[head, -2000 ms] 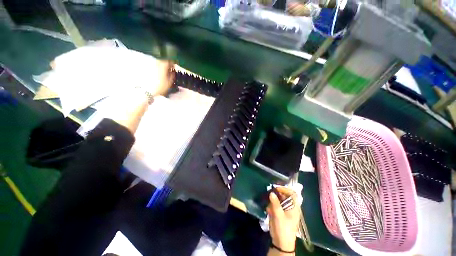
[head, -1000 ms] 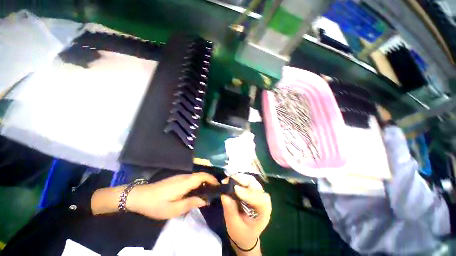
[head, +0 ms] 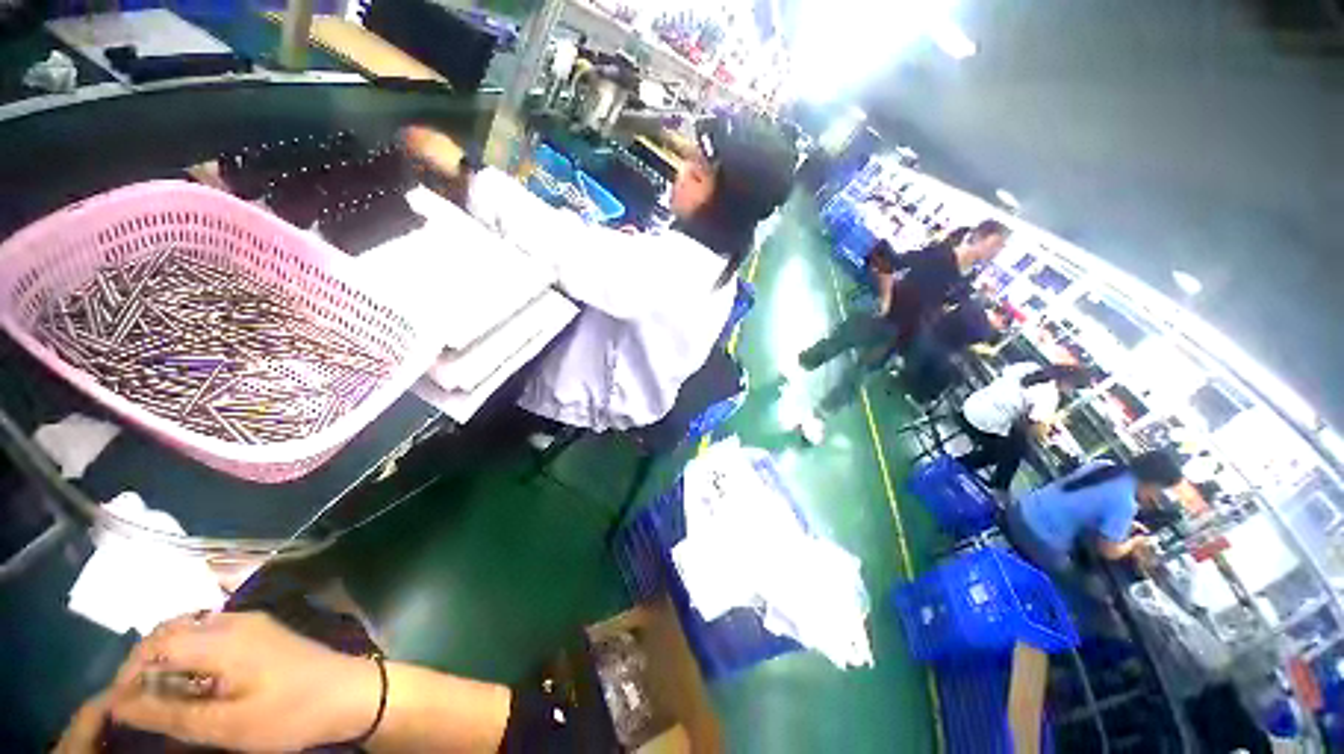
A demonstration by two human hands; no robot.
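My right hand [head: 243, 685], with a dark wristband, is at the lower left, closed around short metal pins [head: 180, 682] whose ends show between the fingers. A dark shape lies under the hand, too hidden to name. A patch of skin at the lower-left edge seems to be my left hand [head: 77, 731], mostly cut off; its hold cannot be seen. A crumpled white wipe [head: 145, 567] is just above my right hand. The pink basket [head: 280, 469] full of loose metal pins stands on the bench beyond.
A person in a white top [head: 627, 302] sits beyond the basket, reaching to rows of black parts [head: 317, 177] beside white sheets [head: 472, 302]. Blue crates with white sheets [head: 774, 552] and an open cardboard box [head: 671, 685] stand right of my arm. Other workers sit across the aisle.
The view has swung right, so the basket now shows at the left, and the black tray and press are out of view. My left hand is now mostly out of the picture.
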